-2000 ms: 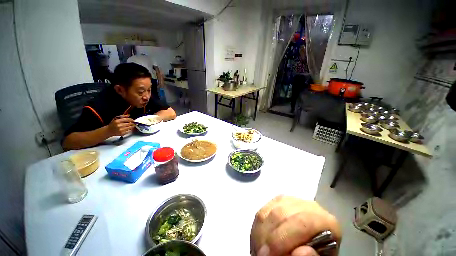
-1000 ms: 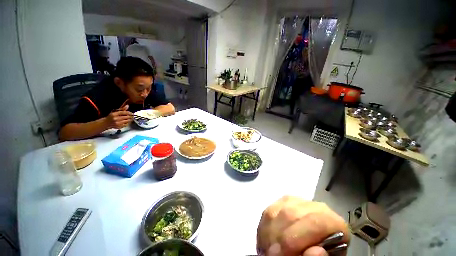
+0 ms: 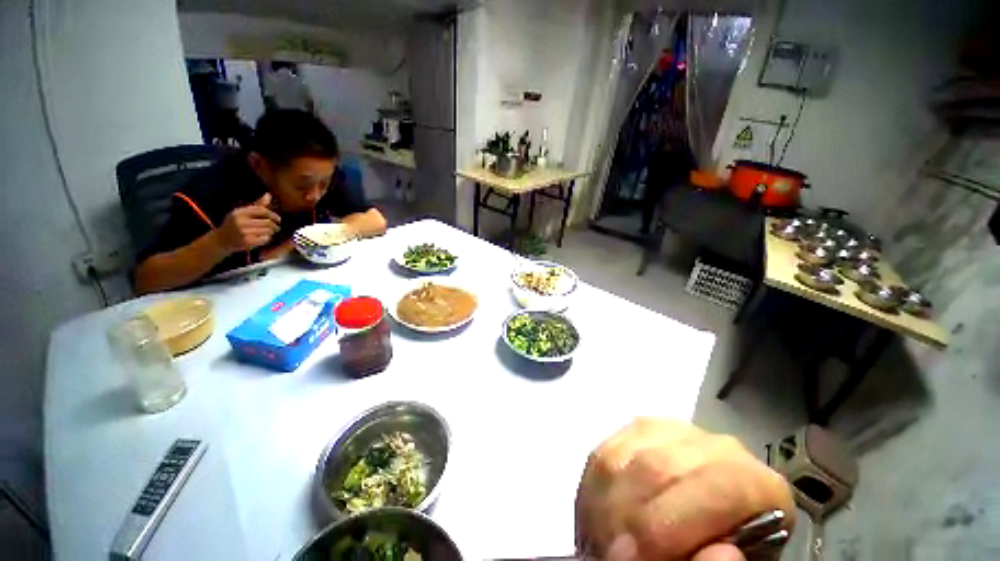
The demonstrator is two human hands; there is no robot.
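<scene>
My right hand [image 3: 682,493] is at the bottom right, closed around metal chopsticks [image 3: 762,530]; their ends stick out at its right side. A steel bowl with leafy greens [image 3: 378,548] is at the bottom edge, cut off by the frame, left of my hand. Just beyond it a steel side bowl [image 3: 435,430] holds pale shreds and greens. The chopstick tips are cut off by the bottom edge. My left hand is not in the picture.
Mid-table are a red-lidded jar [image 3: 363,338], blue tissue box [image 3: 290,323], brown dish [image 3: 435,308], bowl of chopped greens [image 3: 540,335], pale mixed bowl [image 3: 544,285] and green vegetable plate [image 3: 425,259]. Left are a glass [image 3: 154,367] and remote [image 3: 160,499]. A person [image 3: 263,197] eats opposite.
My right hand has moved slightly right with the chopsticks. The near bowl shows more at the bottom edge. The person opposite has lowered their head to their bowl.
</scene>
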